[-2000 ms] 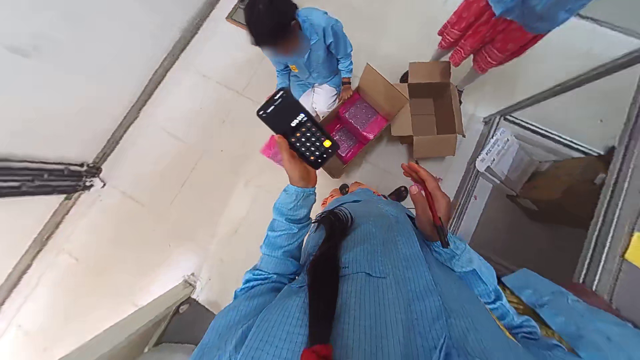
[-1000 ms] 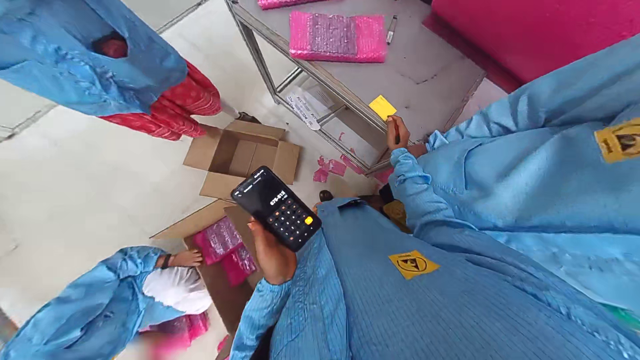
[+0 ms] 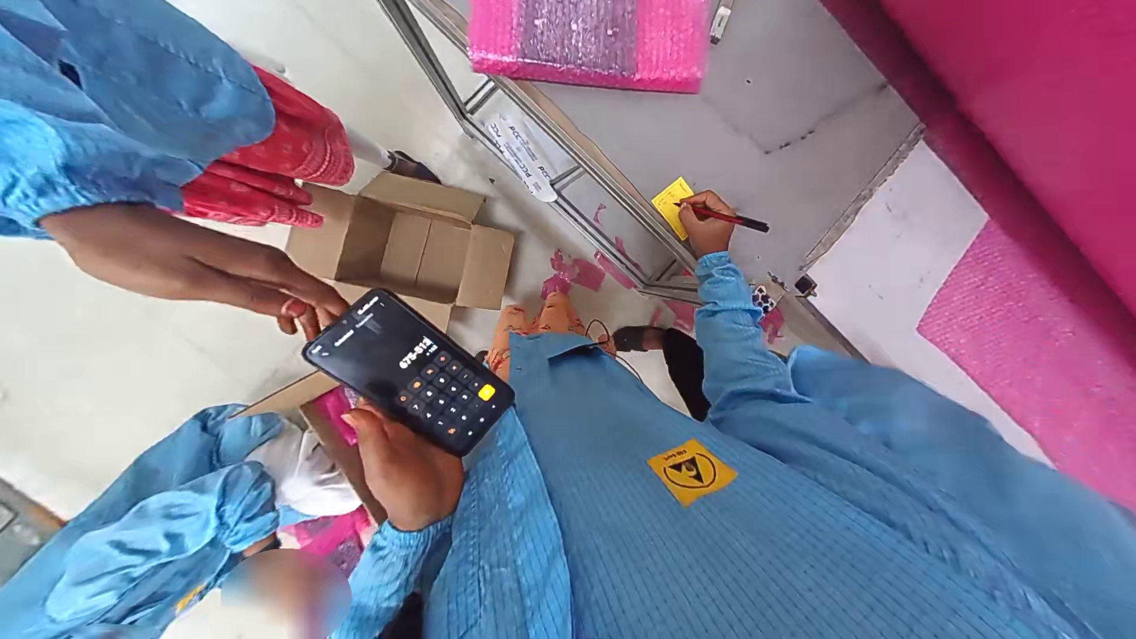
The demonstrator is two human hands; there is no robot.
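Observation:
My left hand (image 3: 410,469) holds a black smartphone (image 3: 408,371) that shows a calculator, tilted, in front of my blue coat. A co-worker's hand reaches in from the left and touches or overlaps the phone's upper left corner; which of the two I cannot tell. At the edge of the grey table, my right hand (image 3: 707,224) grips a red and black pen (image 3: 729,216). The pen's tip is at a small yellow paper slip (image 3: 672,207), which bears writing and lies under my fingers. Bubble-wrapped pink packs (image 3: 587,40) lie farther up the table.
An open cardboard box (image 3: 417,253) stands on the floor beside the metal-framed table (image 3: 621,124). A marker (image 3: 721,24) lies near the packs. Pink scraps (image 3: 572,271) litter the floor. One co-worker stands at upper left; another is low by a second box. Pink bubble wrap (image 3: 1029,355) is at right.
The view has swung strongly towards the table. A co-worker's hand has come in at the phone. The pen, in my right hand two seconds ago, is now at the yellow slip.

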